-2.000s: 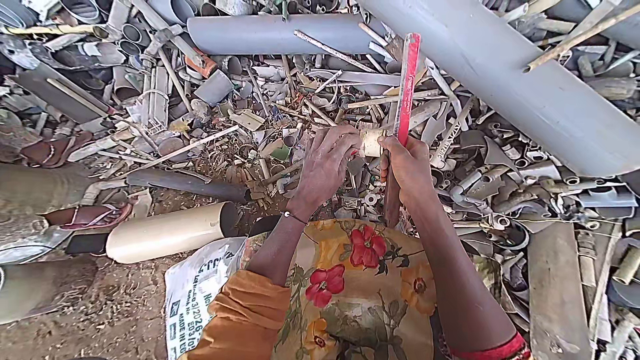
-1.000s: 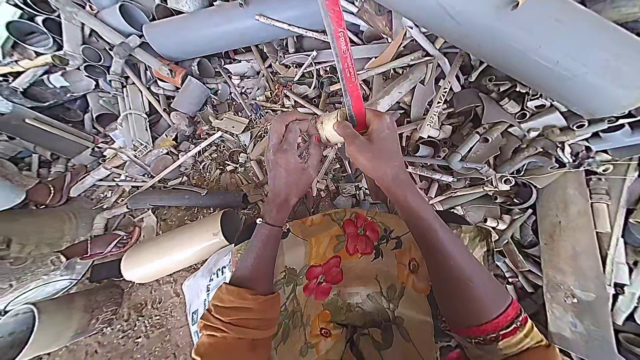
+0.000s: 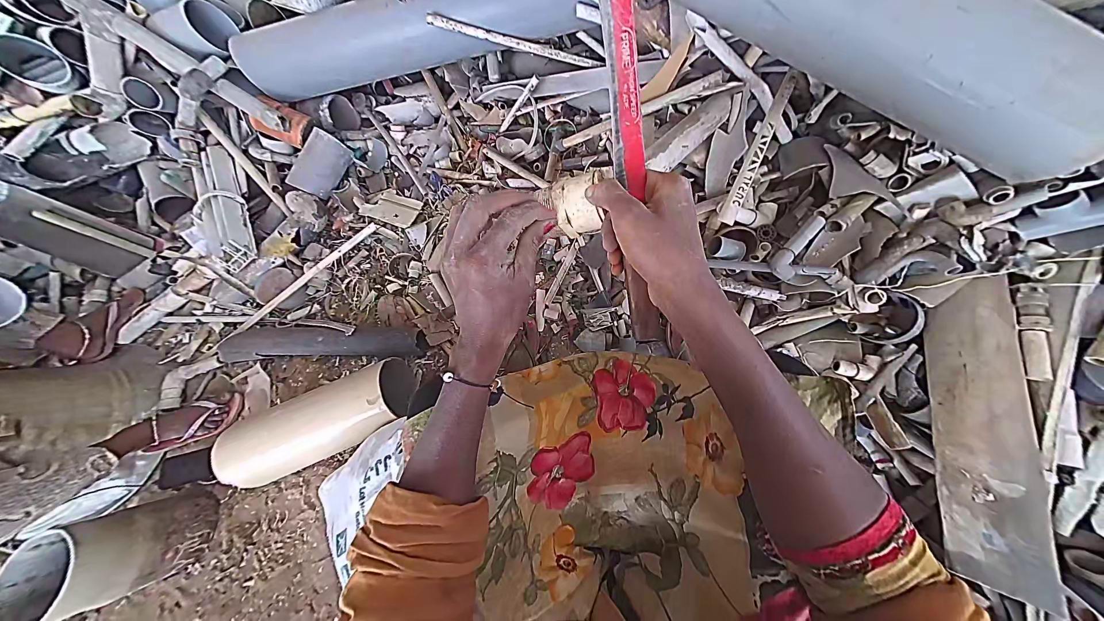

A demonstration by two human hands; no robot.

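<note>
Both hands meet above my lap at a short cream plastic pipe fitting [image 3: 576, 203]. The fingers of my left hand [image 3: 493, 250] hold its left end, with the fingertips partly hidden. My right hand [image 3: 657, 233] is closed around a red hacksaw blade [image 3: 628, 95], which stands upright with its upper part above the fist. A dark, flat lower end of what I hold shows beneath that fist. My right thumb rests against the right side of the fitting. Whether the blade touches the fitting cannot be told.
Large grey pipes [image 3: 914, 78] lie across the top. Plastic pipe scraps surround the hands. At the left are a cream pipe [image 3: 302, 427] and another person's sandalled foot [image 3: 194, 424]. A white sack [image 3: 362, 492] lies beside my floral-clothed lap, and a flat grey board [image 3: 992, 448] at the right.
The red blade leaned right two seconds ago and now tilts slightly left. Both hands stay together at the cream fitting. The view has shifted a little.
</note>
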